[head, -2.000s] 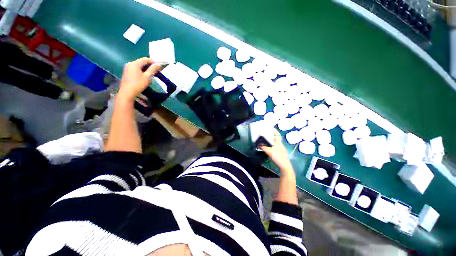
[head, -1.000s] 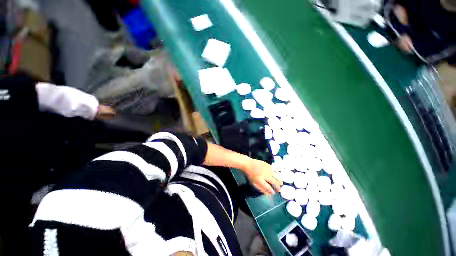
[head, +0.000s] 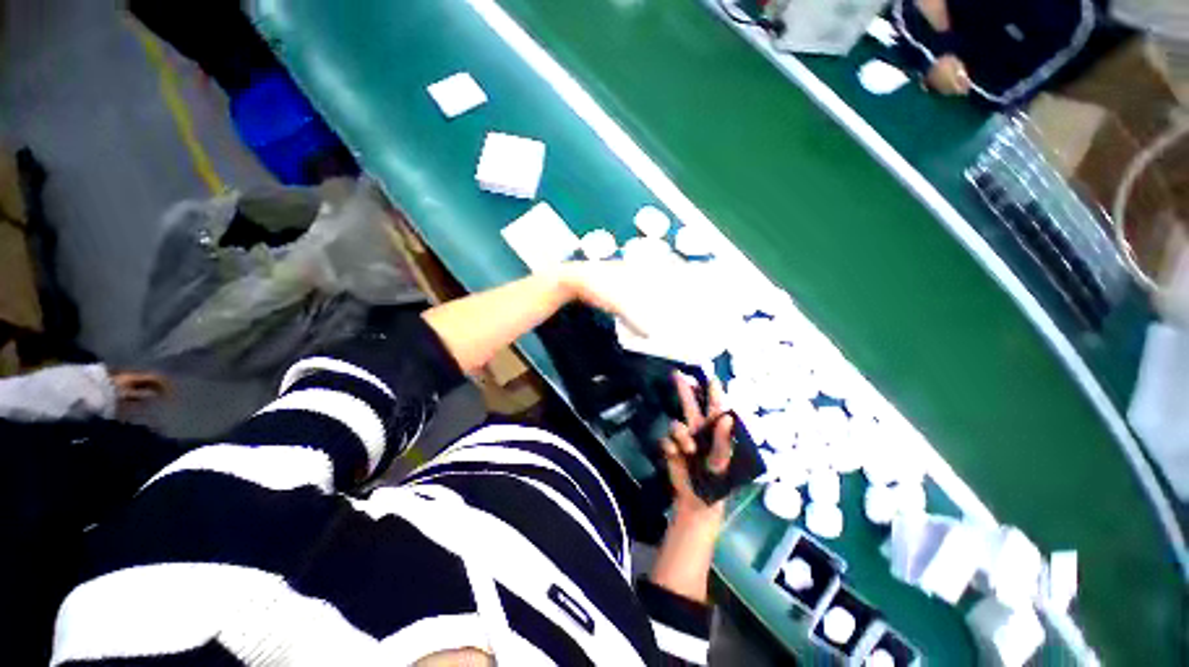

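Observation:
My left hand (head: 589, 284) is on a white box (head: 668, 313) at the near edge of the loose white products; its fingers are washed out by glare, but it appears to hold the box. My right hand (head: 698, 437) holds a black insert tray (head: 733, 472) just below, fingers spread over it. A black pile of insert sheets (head: 606, 378) lies on the bench left of my right hand. Many small white rounded products (head: 835, 450) are spread over the green bench. Filled boxes (head: 802, 569) with black inserts and white centres stand in a row at the lower right.
White squares and a block (head: 510, 164) lie toward the upper left. Stacked white boxes (head: 958, 554) are at the lower right. The conveyor's white rail (head: 626, 150) runs behind. A grey film-lined bag (head: 287, 274) and blue bin (head: 277, 124) are left. Other people's hands (head: 948, 74) show.
My left hand has moved from the products back up the bench and is now at a white box. My right hand has come into view with a black insert. The view has turned.

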